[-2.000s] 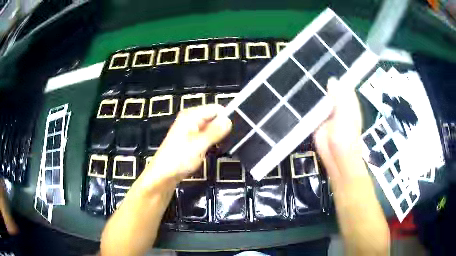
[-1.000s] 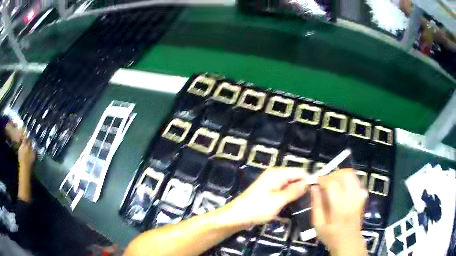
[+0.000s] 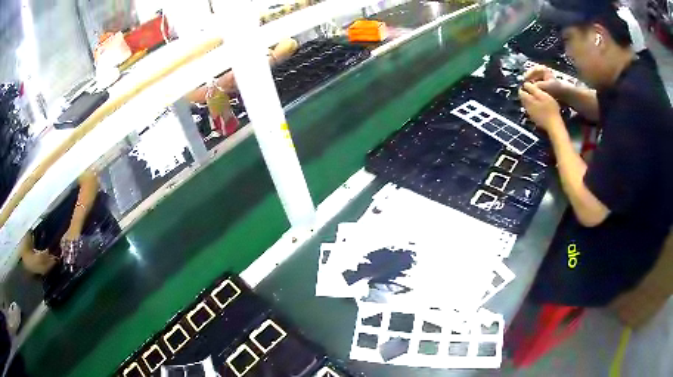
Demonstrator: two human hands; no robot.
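Observation:
Neither my left hand nor my right hand is in view. A black blister tray (image 3: 299,361) with cream square frames (image 3: 201,316) in its pockets is cut off by the lower left edge. A small part of a white-edged sheet (image 3: 188,368) shows over it at the bottom edge; whether a hand holds it is hidden. A messy pile of white liners (image 3: 450,235) lies on the green bench, with a clump of black film scraps (image 3: 384,266) on top. A white sheet with two rows of dark windows (image 3: 428,344) lies in front of the pile.
A seated person (image 3: 620,162) works at the right, by another black tray (image 3: 435,158) with a windowed white sheet (image 3: 494,127) on it. A white post (image 3: 273,140) stands beside the green conveyor (image 3: 147,276). Other people's arms show across it. A red stool (image 3: 546,335) is lower right.
The view has swung right, towards the neighbouring worker. My two hands, seen earlier over the tray with the adhesive sheet, are out of the picture. The tray now sits at the lower left.

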